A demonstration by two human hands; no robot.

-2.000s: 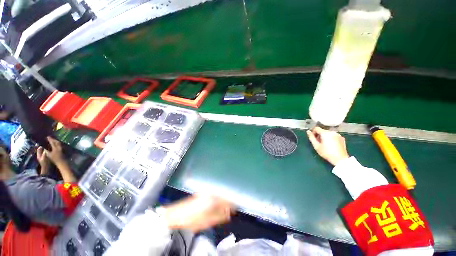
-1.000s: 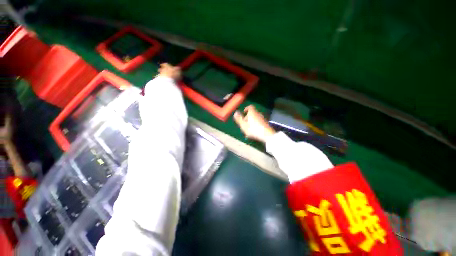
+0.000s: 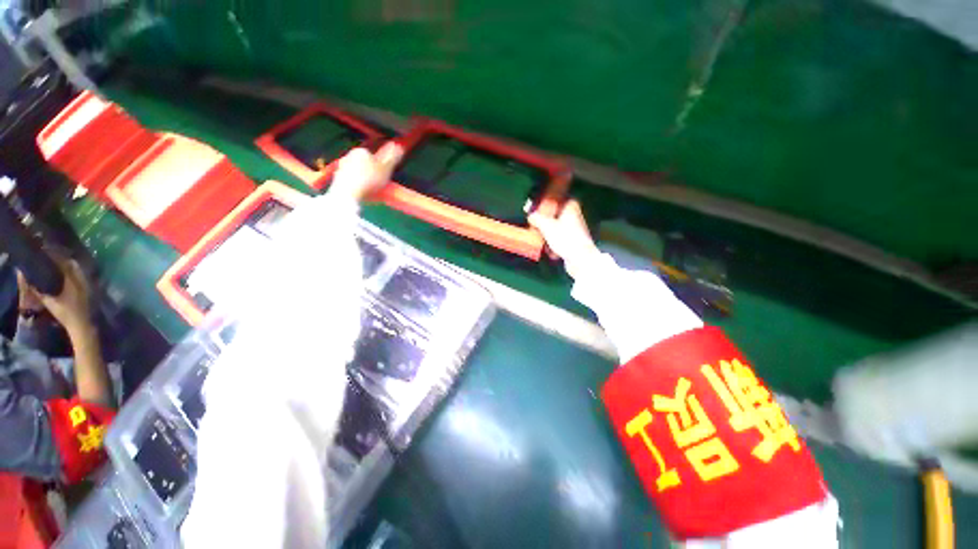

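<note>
A red-orange assembly fixture (image 3: 456, 222) holds a dark tablet (image 3: 472, 177) and is tilted over the green belt. My left hand (image 3: 368, 172) grips its left end, and my right hand (image 3: 562, 227) grips its right end. The fingers are partly blurred, and those under the frame are hidden. The clear blister tray (image 3: 456, 311) with dark boards in its pockets lies below my left sleeve, which covers part of it.
Another red fixture (image 3: 287, 137) stands just left of mine, with more red fixtures (image 3: 177, 191) further left. A dark loose tablet part (image 3: 686, 268) lies right of my right hand. An orange screwdriver (image 3: 937, 509) and a whitish post (image 3: 912, 391) are at right. Another person's hand (image 3: 73, 295) is at left.
My right hand has moved from beside the fixture onto its right end. Both hands now hold the fixture, which sits more tilted. The screwdriver has come into view at lower right.
</note>
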